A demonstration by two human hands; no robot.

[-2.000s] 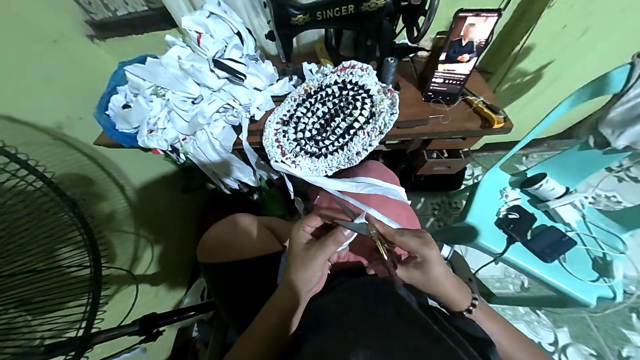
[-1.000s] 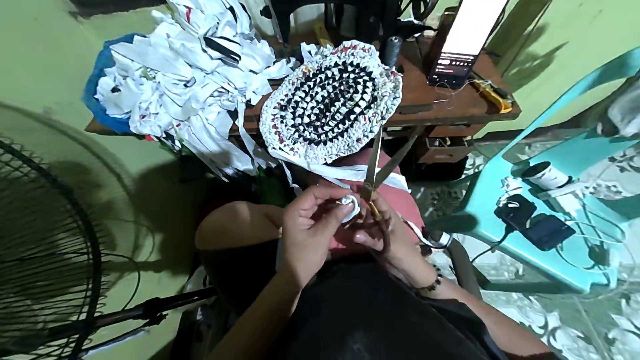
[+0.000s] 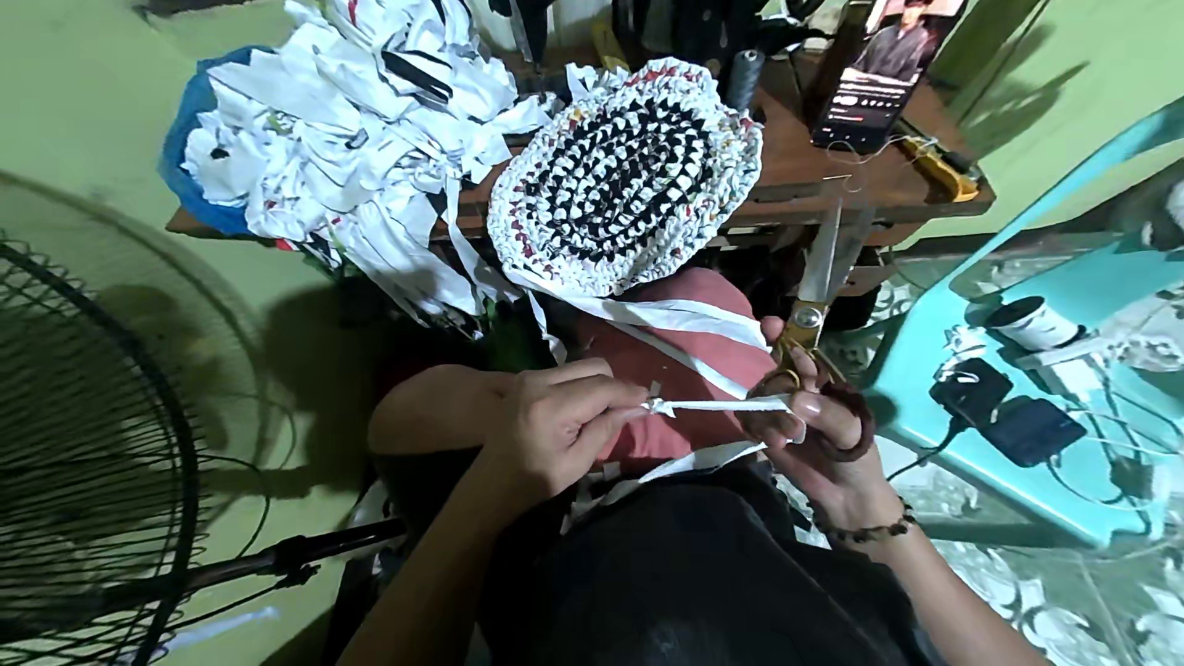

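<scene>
A narrow white fabric strip [image 3: 712, 405] is stretched between my two hands over my lap. My left hand [image 3: 564, 416] pinches its knotted end between thumb and fingers. My right hand [image 3: 814, 421] holds the strip's other end and also has the gold-handled scissors [image 3: 809, 314], their blades pointing up and away from me. Beyond my hands an oval crocheted rag rug [image 3: 620, 176], black and white in the middle with a pale rim, leans at the table's front edge. White strips run from it over the pink cloth [image 3: 698, 356] on my leg.
A heap of white fabric strips [image 3: 342, 139] in a blue bag stands on the wooden table [image 3: 786, 176], with a thread spool [image 3: 745, 79], a phone [image 3: 883, 74] and a yellow cutter [image 3: 943, 171]. At left is a wire-caged fan [image 3: 83, 462]; at right, a turquoise plastic chair [image 3: 1027, 462] holds cables and chargers.
My hands have moved apart, with the strip now taut between them. The scissors were in front of my fingers two seconds ago; now they point away, right of the rug.
</scene>
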